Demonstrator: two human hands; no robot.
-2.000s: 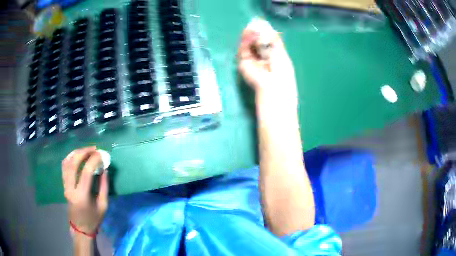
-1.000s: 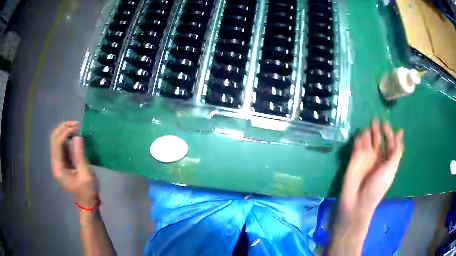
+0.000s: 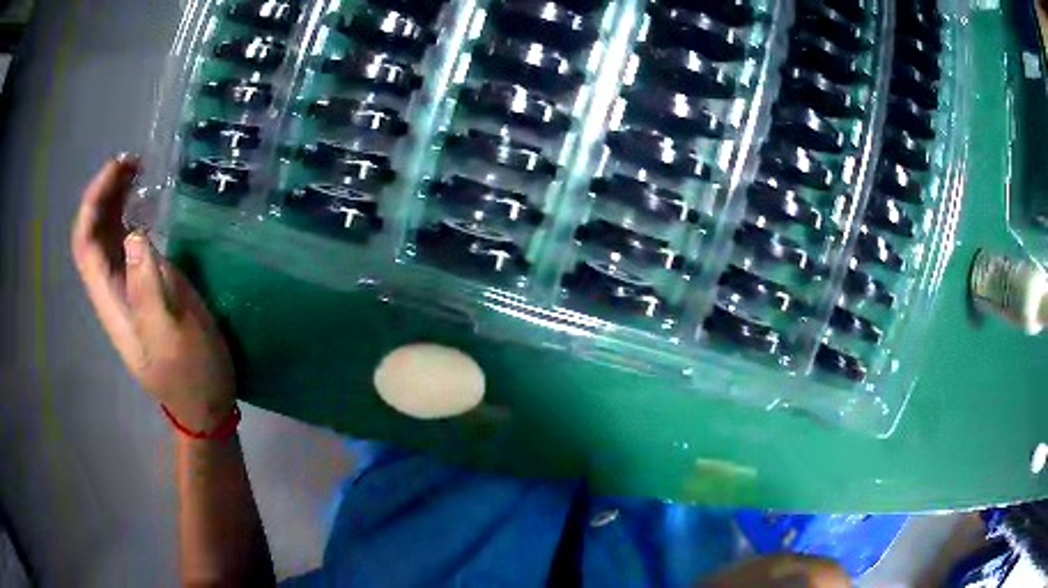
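A clear blister tray [image 3: 540, 310] fills the upper middle, with long rows of black round parts [image 3: 471, 247] standing on edge, several showing a silver T-shaped mark. My left hand [image 3: 161, 310], with a red string bracelet, holds the tray's near left corner, thumb towards me and fingers at the edge. A skin-coloured part of my right arm or hand [image 3: 787, 572] shows at the bottom edge, cut off; its fingers cannot be made out. A white oval pad [image 3: 431, 380] lies on the green bench in front of the tray.
The green bench top [image 3: 598, 442] has a curved near edge. A white glue bottle [image 3: 1009, 289] lies on its side right of the tray. A small white piece [image 3: 1039, 457] is at the right rim. A blue stool [image 3: 827, 540] stands below the bench.
My left hand has gone from apart to the tray's corner. My right hand has dropped from beside the bottle to the bottom edge. The tray looks larger and more tilted in view.
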